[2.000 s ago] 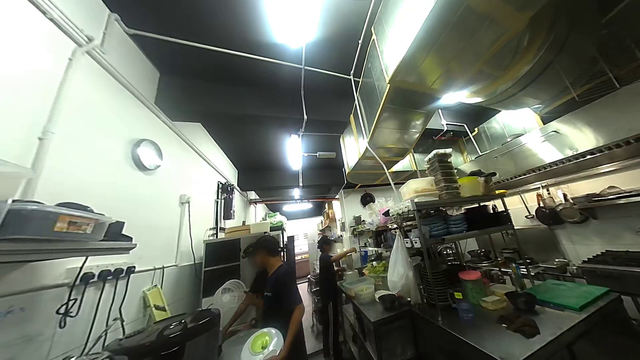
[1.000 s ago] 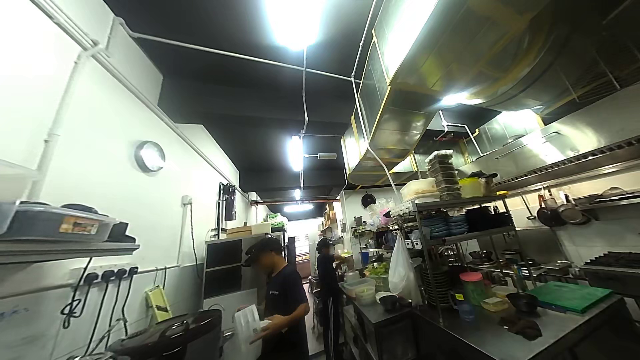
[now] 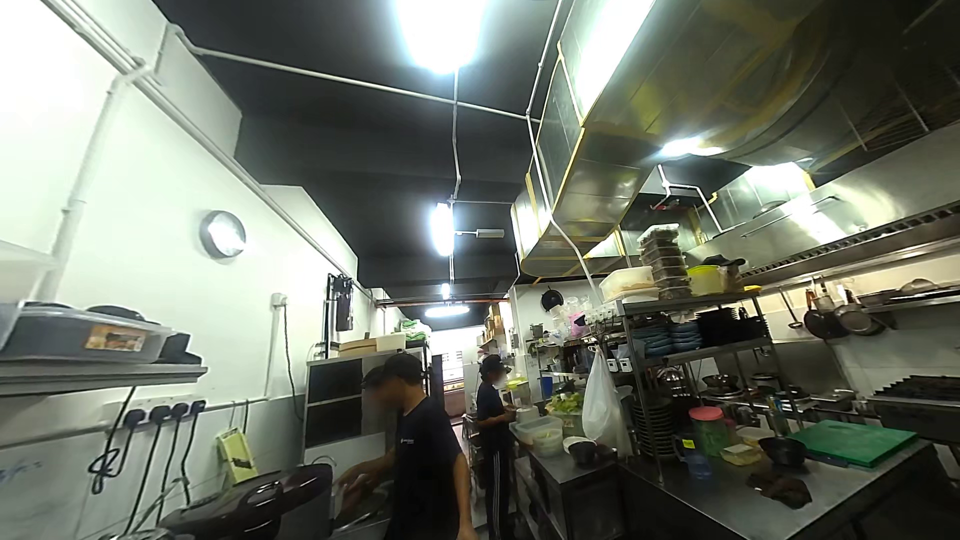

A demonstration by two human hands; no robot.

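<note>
Neither my left hand nor my right hand shows in the head view. Low on the left is a dark, glossy lidded appliance (image 3: 259, 499). Toward the right, a steel counter (image 3: 705, 502) bears a green cutting board (image 3: 855, 441), a black bowl (image 3: 782, 451), a dark crumpled cloth-like thing (image 3: 781, 489) and a jar with a pink lid (image 3: 707, 426). A white plastic bag (image 3: 602, 401) hangs from the steel shelf rack beside them.
A co-worker in a dark shirt and cap (image 3: 424, 457) leans over the left-hand worktop; a second person (image 3: 493, 442) stands farther down the aisle. A wall shelf (image 3: 97, 373) holds a grey plastic box. Pans (image 3: 855, 319) hang at the right.
The nearer co-worker held a white and green round thing, then a white thing; now neither shows in that person's hands, which reach down to the left.
</note>
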